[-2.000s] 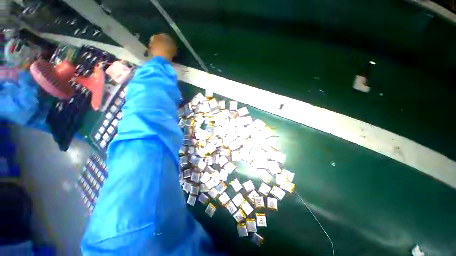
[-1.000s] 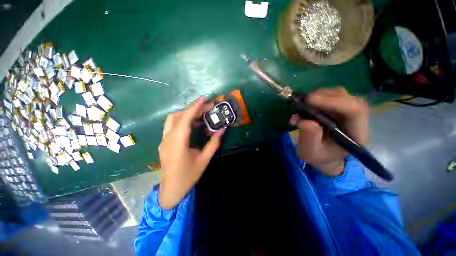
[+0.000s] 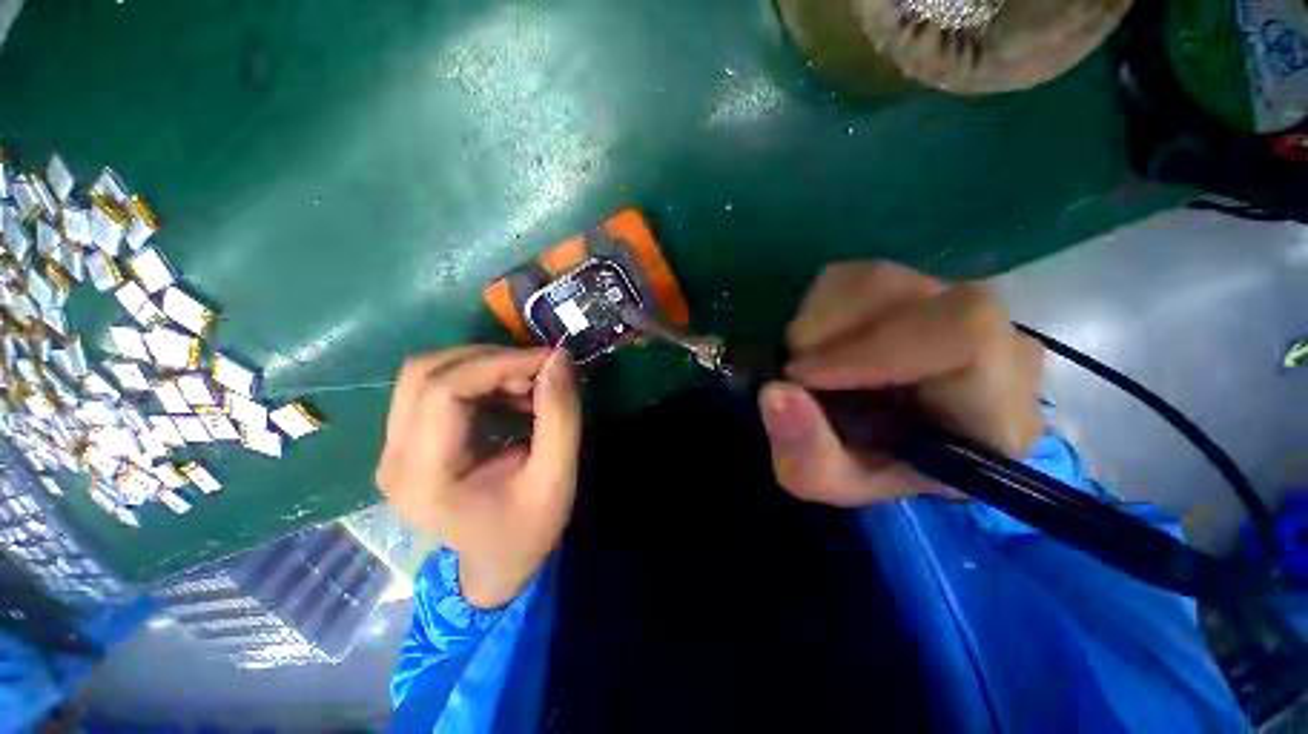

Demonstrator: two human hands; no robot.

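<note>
The dark watch housing (image 3: 585,307) with its pale rim and open circuit board sits on the orange fixture (image 3: 653,261) on the green mat. My left hand (image 3: 481,452) pinches the thin solder wire (image 3: 337,386), which runs from the battery pile to the hand; a short thin end shows between the fingertips at the housing's lower edge. My right hand (image 3: 897,373) grips the black handle of the soldering iron (image 3: 1004,485). The iron's metal shaft points left, with its tip over the right part of the board. Exact tip contact cannot be told.
The battery pile (image 3: 169,344) lies on the left of the mat. The round tip cleaner (image 3: 990,55) is at the top right, beside a round black device (image 3: 1198,129). Trays (image 3: 287,588) show below the bench edge at lower left. The iron's cable (image 3: 1148,402) curves at right.
The left hand has left the housing's side and now holds the solder wire at its lower edge. The iron has come down and left onto the board area. The housing now lies on the fixture.
</note>
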